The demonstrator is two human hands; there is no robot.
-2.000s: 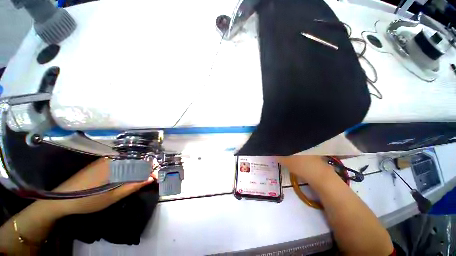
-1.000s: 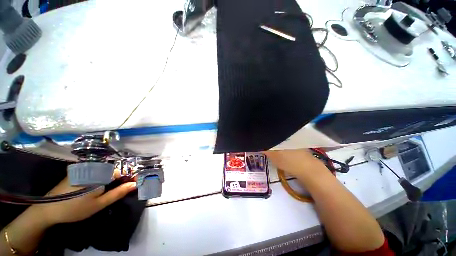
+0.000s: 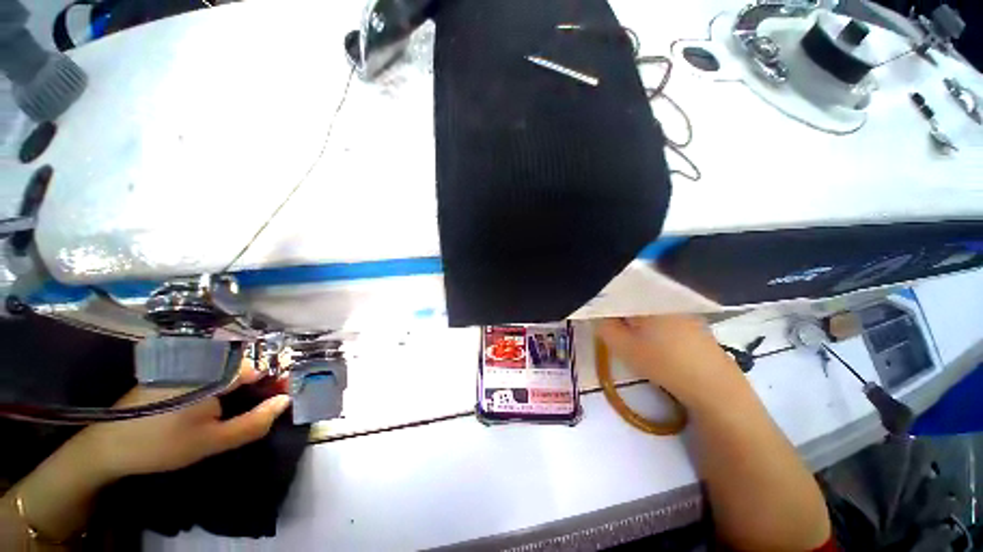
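Note:
Black cloth (image 3: 232, 485) lies bunched under and in front of my left hand (image 3: 205, 431), at the left of the machine bed. My left fingertips press it beside the presser foot area, partly hidden by the grey tension dial (image 3: 178, 361). A grey block (image 3: 319, 390) sits just right of the fingertips. A phone (image 3: 528, 372) with a lit screen lies flat on the bed. My right hand (image 3: 647, 343) is right of the phone, over the scissors (image 3: 636, 404); its fingers are partly hidden behind the machine arm.
The white machine head (image 3: 216, 140) fills the upper view. A black cloth strip (image 3: 550, 162) drapes over it. The bobbin winder (image 3: 835, 54) is at top right. A dark-ended tool (image 3: 886, 410) lies at far right. A ruler strip (image 3: 604, 528) runs along the table's front edge.
The view has shifted, so the machine and phone appear further left. My right hand has moved slightly at the scissors and now covers their red handle. My left hand stays on the cloth. The phone screen content has changed.

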